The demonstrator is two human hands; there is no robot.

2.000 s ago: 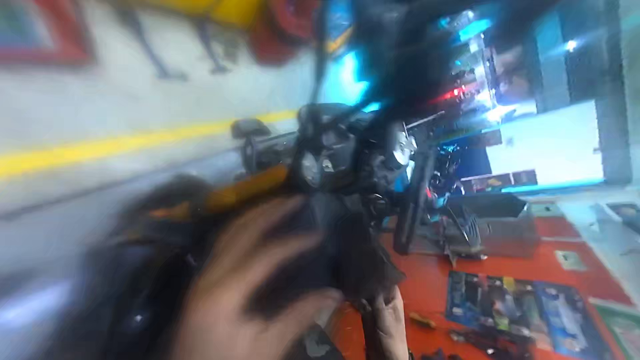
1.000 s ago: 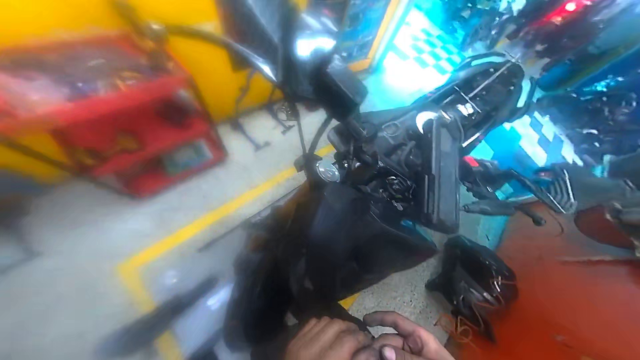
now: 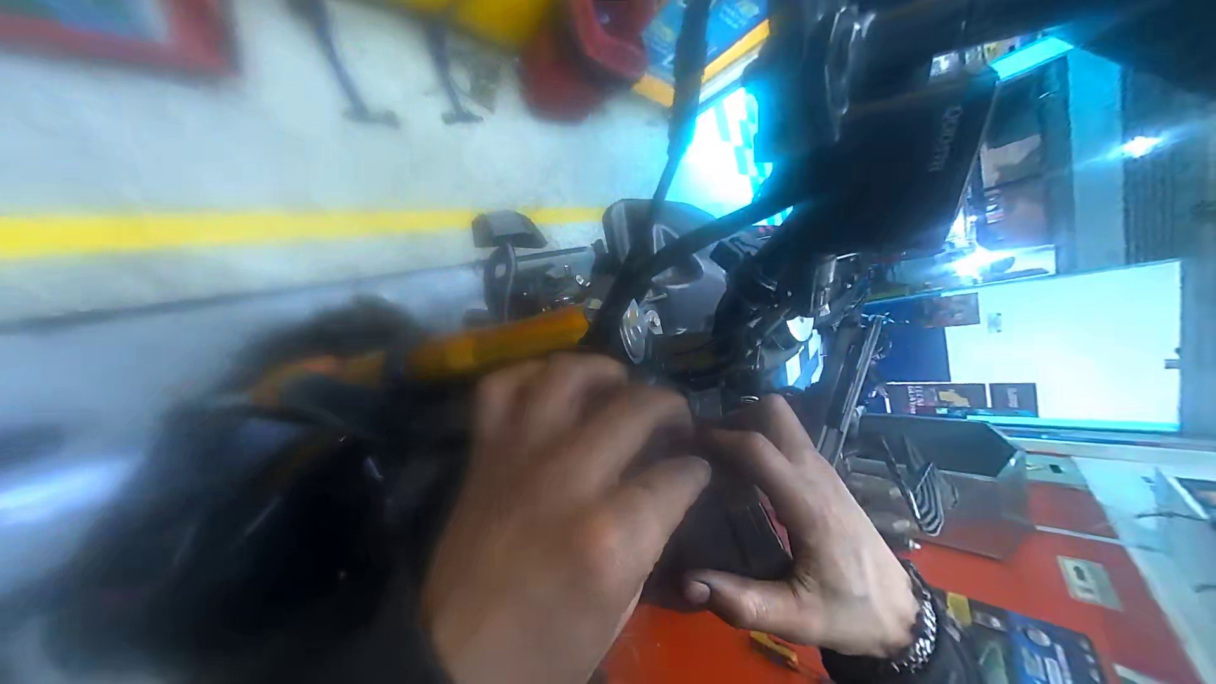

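Note:
A motorcycle's front end fills the middle, strongly tilted in the view, with a gold fork tube (image 3: pixel 503 344) and dark cables (image 3: pixel 676 249). Over its dark body lies my left hand (image 3: pixel 570 513), back toward the camera, fingers bent and their tips partly hidden. My right hand (image 3: pixel 817 532), with a chain bracelet (image 3: pixel 921 622) at the wrist, spans a dark boxy part (image 3: pixel 727 541), thumb at its lower edge and fingers at its upper edge. The two hands are close together. What the left fingertips touch is hidden. Blur covers the dark wheel area at lower left.
A yellow line (image 3: pixel 285 230) runs along the pale floor. Red furniture (image 3: pixel 589 57) stands at the top. To the right are a metal bin (image 3: pixel 959 484), an orange-red surface (image 3: pixel 684 646) and a printed mat or packaging (image 3: pixel 1035 655) at the lower right.
The view has swung strongly since one second ago. My hands, together at the bottom edge then, now lie higher on the motorcycle's front, with the right hand spread around the dark part.

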